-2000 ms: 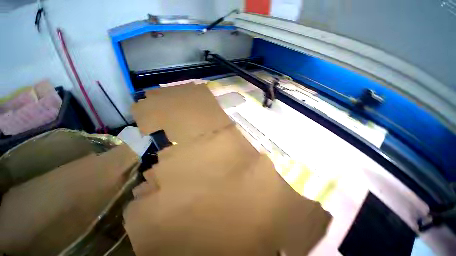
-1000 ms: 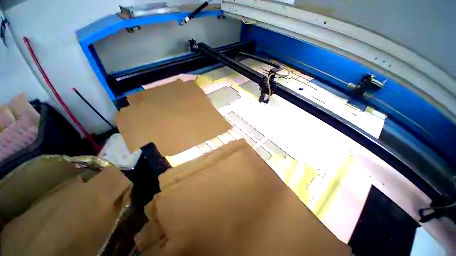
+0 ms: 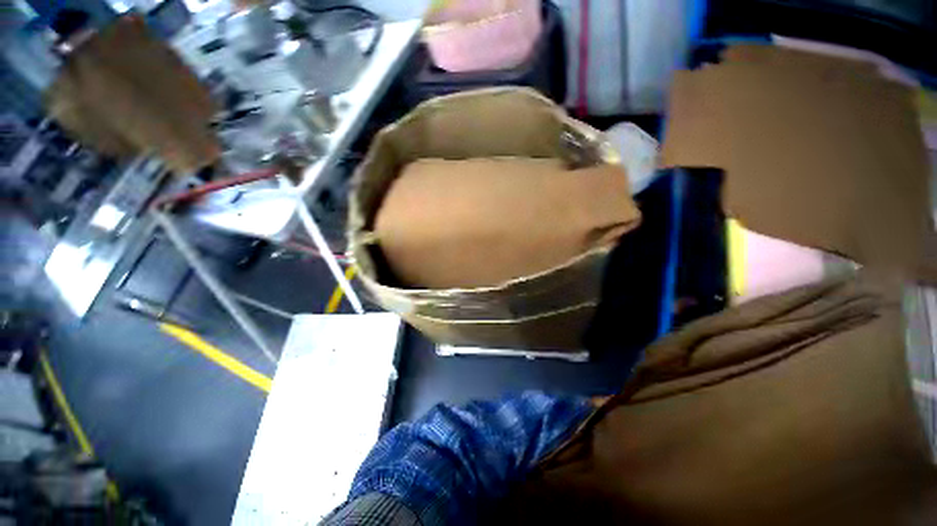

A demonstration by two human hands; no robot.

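A large brown panel (image 3: 760,411) fills the lower right, its upper edge gathered into folds. My left arm, in a blue checked sleeve, reaches in from the bottom. Only a sliver of my left hand (image 3: 598,401) shows at the panel's left edge, where the folds run together; the fingers are hidden, and it appears to grip the panel. Another brown panel (image 3: 801,154) lies flat on the bed farther back. My right hand is out of the picture.
A rounded carton (image 3: 483,303) holding brown pieces (image 3: 493,216) stands left of the machine. A white board (image 3: 319,421) is in front of it. A metal-legged table (image 3: 360,92) and a dark bin (image 3: 555,62) with pink material are behind. Hanging brown material (image 3: 134,92) shows upper left.
The view has swung left and down, bringing the carton to the middle. The near panel now has gathered folds, and my left sleeve has come into view.
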